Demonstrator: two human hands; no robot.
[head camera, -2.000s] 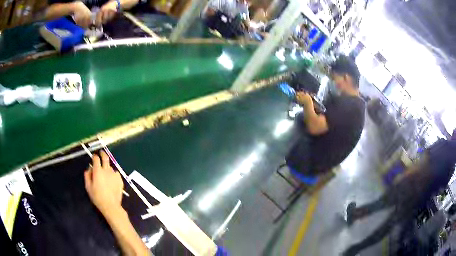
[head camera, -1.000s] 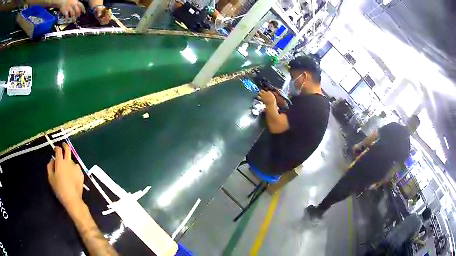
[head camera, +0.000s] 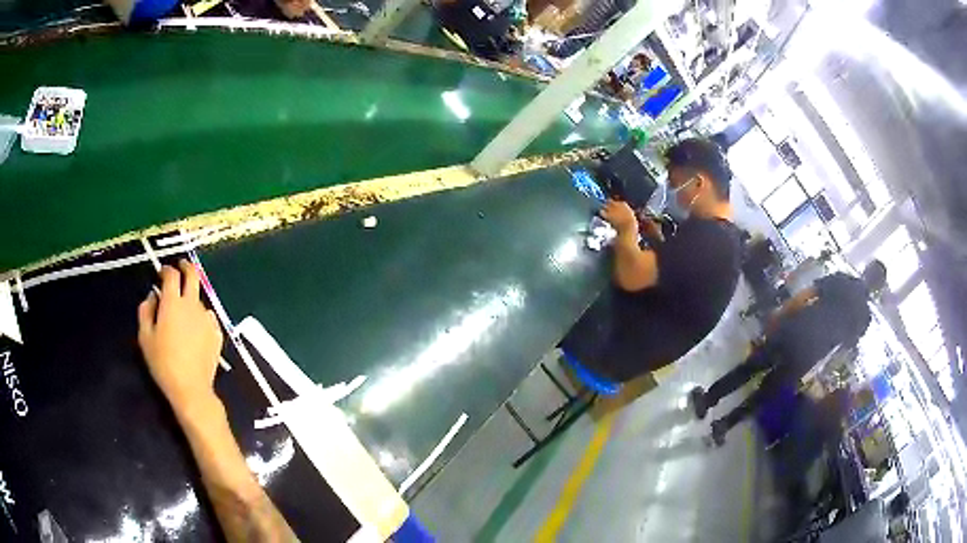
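My right hand (head camera: 186, 334) is bare and lies palm down on the black printed mat (head camera: 85, 403) at the left, fingers pointing to the mat's far edge and slightly apart. A thin white strip (head camera: 224, 366) shows at both sides of the hand; the part under the palm is hidden. I see nothing clearly gripped. My left hand is out of the picture. A white open housing (head camera: 53, 120) with coloured parts sits on the green conveyor belt (head camera: 265, 117) at the far left, clear plastic beside it.
White tape (head camera: 318, 424) runs along the mat's right edge. A worn pale ledge (head camera: 350, 196) and a slanted post (head camera: 562, 90) border the belt. A masked person (head camera: 679, 286) sits at the dark green bench (head camera: 424, 276) on the right. Another person (head camera: 827, 323) is beyond.
The view has swung and tilted. The housing first shifted left, and its plastic is now mostly out of frame. My right hand stays on the mat near its far edge.
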